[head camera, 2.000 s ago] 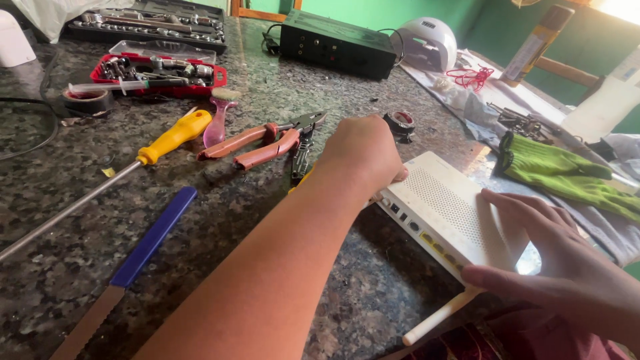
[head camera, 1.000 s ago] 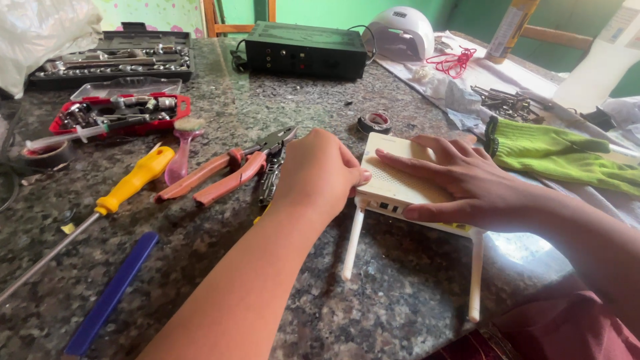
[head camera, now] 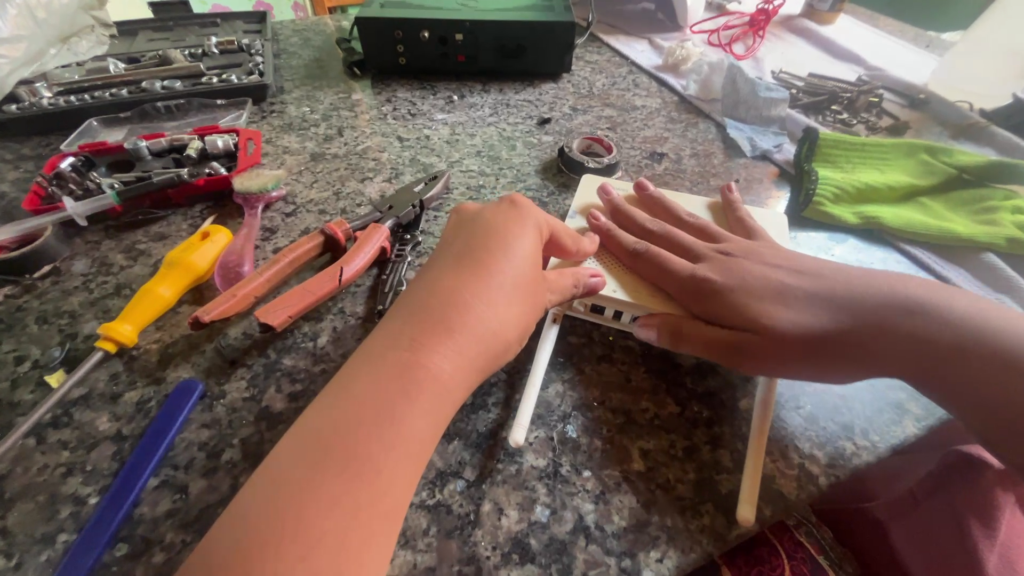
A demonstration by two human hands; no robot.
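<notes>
A white router (head camera: pixel 680 196) with a perforated top lies on the granite worktop, its port side and two white antennas (head camera: pixel 534 380) facing me. My right hand (head camera: pixel 704 272) lies spread over its top, the thumb at the port edge. My left hand (head camera: pixel 512 264) is at the router's left corner, thumb and index finger against it; whether they pinch the casing is unclear. Left of that hand lie combination pliers (head camera: pixel 320 276) with orange handles, a dark metal tool (head camera: pixel 398 268) partly beneath them, and a pink brush (head camera: pixel 246 228).
Behind the router sits a roll of black tape (head camera: pixel 590 155). At left are a yellow-handled screwdriver (head camera: pixel 164 288), a blue-handled tool (head camera: pixel 132 480), a red socket case (head camera: pixel 160 164) and a black socket set (head camera: pixel 264 60). A black box (head camera: pixel 464 40) stands behind; green gloves (head camera: pixel 904 188) and screws (head camera: pixel 840 100) lie right.
The right hand has moved from the router's right side onto its top. The router has turned, and both antennas now point toward me. The left hand stays at its left corner.
</notes>
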